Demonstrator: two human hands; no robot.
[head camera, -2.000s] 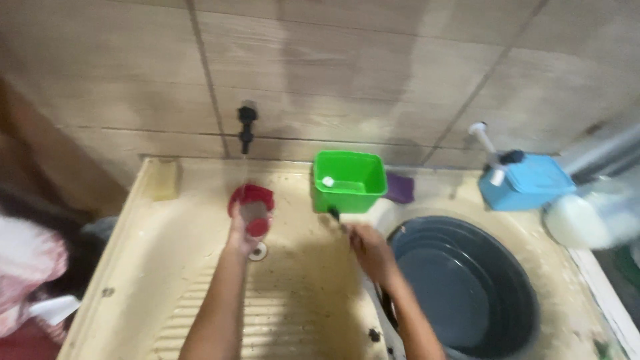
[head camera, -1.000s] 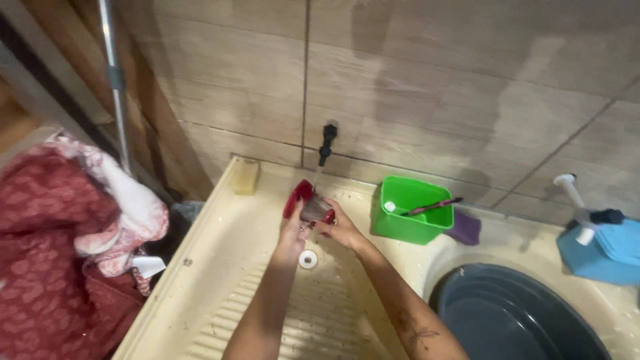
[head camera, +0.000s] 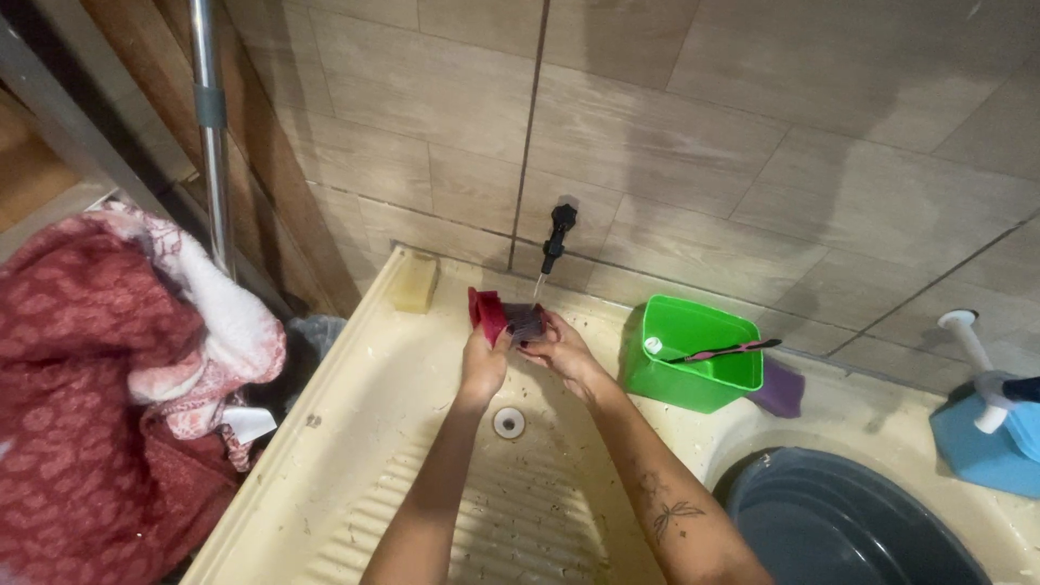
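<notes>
Water runs in a thin stream from a black tap (head camera: 559, 231) onto a small dark-bristled brush head (head camera: 524, 319). My left hand (head camera: 486, 357) grips a red plastic piece (head camera: 485, 311) at the left of the bristles; whether the two are one item I cannot tell. On the other side, my right hand (head camera: 563, 345) has its fingers around the right end of the bristled piece. A pink and black toothbrush (head camera: 723, 351) lies across the green plastic container (head camera: 691, 394), which also holds a small white cap (head camera: 652, 345).
The cream washtub (head camera: 390, 398) has a ribbed slope and a drain (head camera: 509, 422). A yellow soap bar (head camera: 414, 284) sits on its back left corner. At right are a purple sponge (head camera: 777, 388), a dark basin (head camera: 845, 520) and a blue container (head camera: 987, 447). Red patterned fabric (head camera: 89, 390) hangs at left.
The toothbrush, in my right hand two seconds ago, now lies on the green container. My right hand has moved left and joined my left hand under the tap. The view has shifted left.
</notes>
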